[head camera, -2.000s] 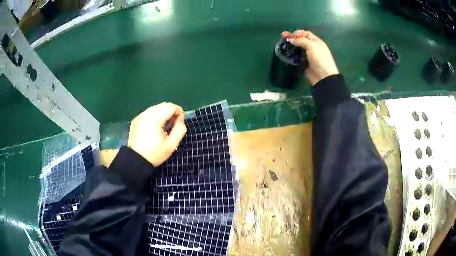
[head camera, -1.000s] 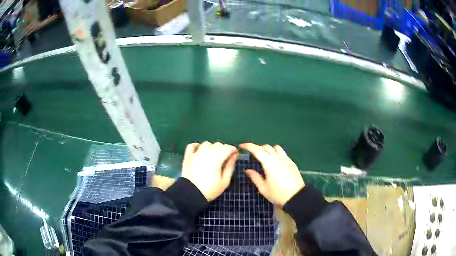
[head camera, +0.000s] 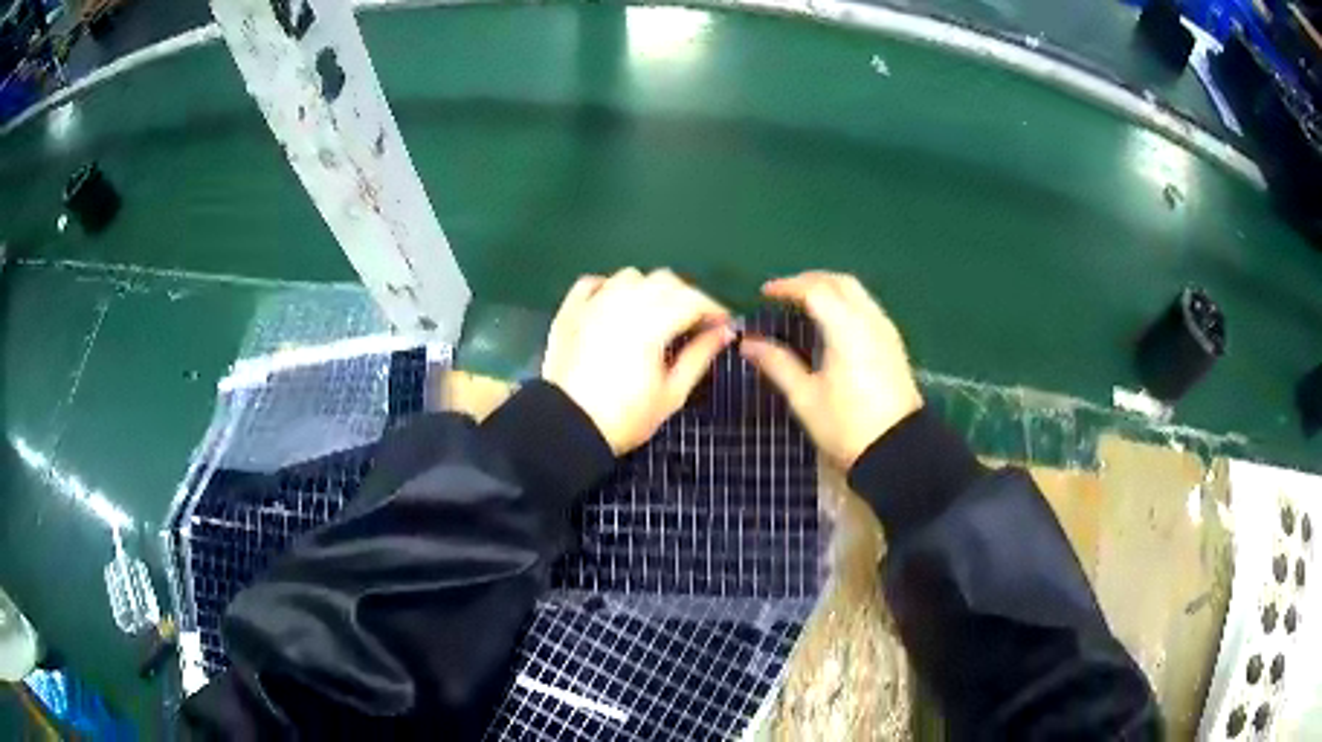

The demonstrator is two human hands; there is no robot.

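Note:
The black pad sheet (head camera: 696,507) with white grid lines lies in front of me on the tan cover. My left hand (head camera: 631,348) is at its upper edge, thumb and fingertips pinched together on the sheet's top edge. My right hand (head camera: 841,363) is at the same edge, thumb and index finger apart, the thumb tip close to my left fingertips. A tiny dark piece may be between the fingertips; it is too small to tell. A black cylindrical unit (head camera: 1183,345) stands on the green conveyor belt (head camera: 638,189) at the right.
Spare pad sheets (head camera: 276,522) lie at left, partly under my left forearm. A white upright (head camera: 348,174) slants at upper left. Another black unit (head camera: 92,197) is far left. A perforated white plate (head camera: 1264,623) is at right. A pale tool (head camera: 131,587) lies lower left.
My right hand has left the unit on the belt and come back to the sheet beside my left hand. The unit has moved right on the belt. The view has shifted.

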